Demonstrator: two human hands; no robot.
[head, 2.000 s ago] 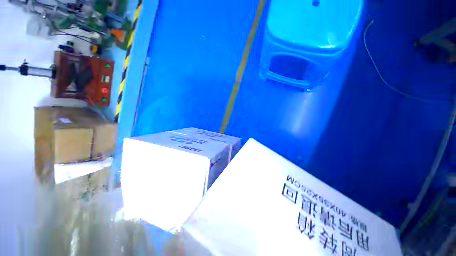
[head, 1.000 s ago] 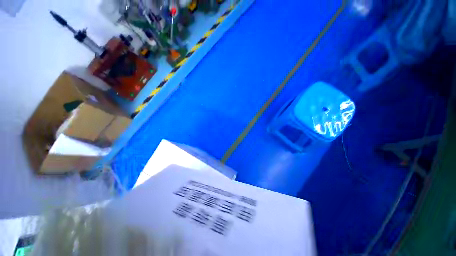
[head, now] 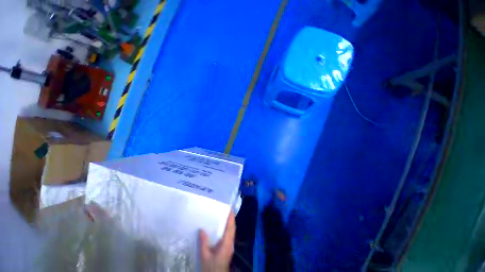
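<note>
A white carton point(head: 159, 207) with black printing on its upper face is low in front of me, at the lower middle. My right hand point(head: 219, 247) grips its right edge, thumb on the near face and fingers around the side. My left hand point(head: 93, 212) shows only as blurred fingers at the carton's left edge; the rest is hidden behind a blurred, see-through patch at the lower left.
A blue stool point(head: 314, 61) stands on the blue floor beyond the carton. An open brown box point(head: 69, 154) and an orange-red machine point(head: 77, 87) are at left. A green bench point(head: 452, 202) runs along the right. Dark legs and feet point(head: 266, 212) are right of the carton.
The near carton with large printing, in front of another white carton earlier, no longer shows there. Both hands have come into view on a white carton. The view has turned and shifted.
</note>
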